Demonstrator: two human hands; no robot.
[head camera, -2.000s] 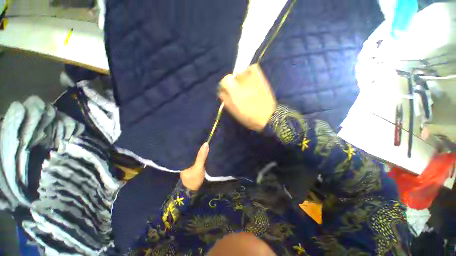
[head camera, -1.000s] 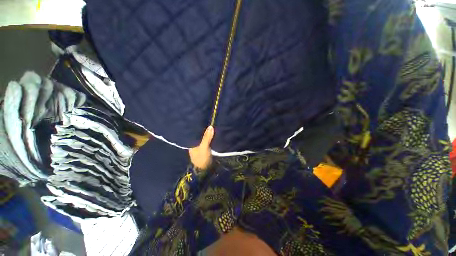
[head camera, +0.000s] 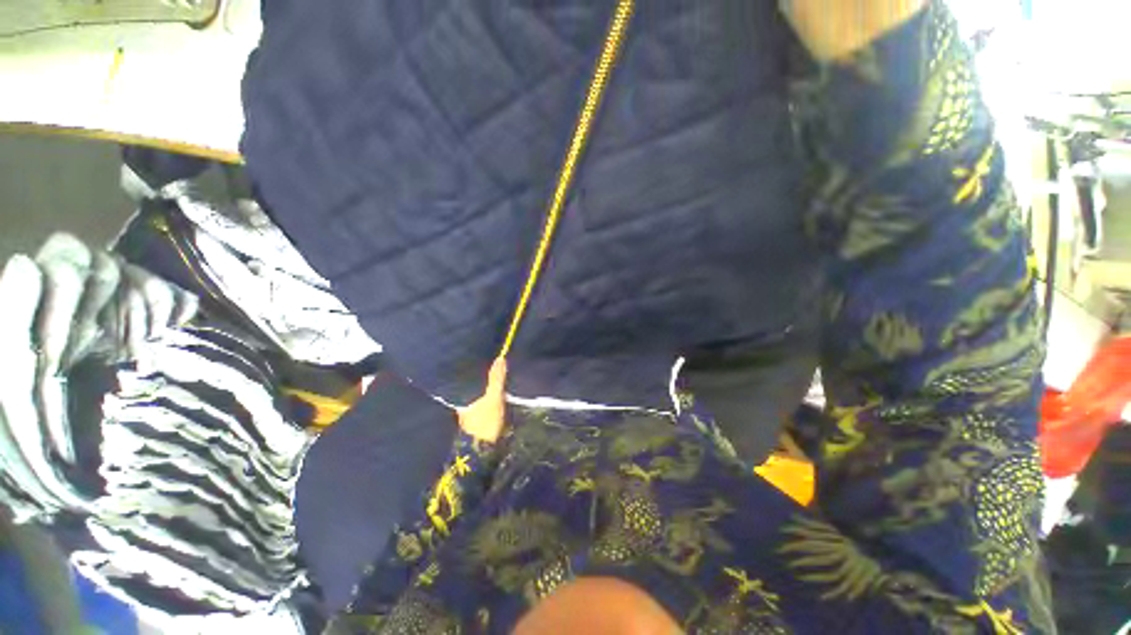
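Observation:
Navy quilted panels (head camera: 409, 161) lie over the table and my lap, with a closed line of gold zipper teeth (head camera: 564, 186) running between them from the top edge down to my left hand. My left hand (head camera: 485, 409) pinches the lower end of the zipper at the panels' pale bottom edge. My right arm reaches up and forward on the right. Only the wrist or back part of my right hand (head camera: 856, 19) shows at the top edge; its fingers are out of the picture.
A wavy pile of grey-white and navy cut pieces (head camera: 192, 459) lies left of my lap. A white table part (head camera: 112, 93) is at upper left. A red plastic bag (head camera: 1085, 409) is at the right edge. A bright, washed-out area is at upper right.
The two panel edges were apart above my right hand two seconds ago; now the gold line is single. My right hand has moved up and away to the top edge. My left hand stays at the lower end.

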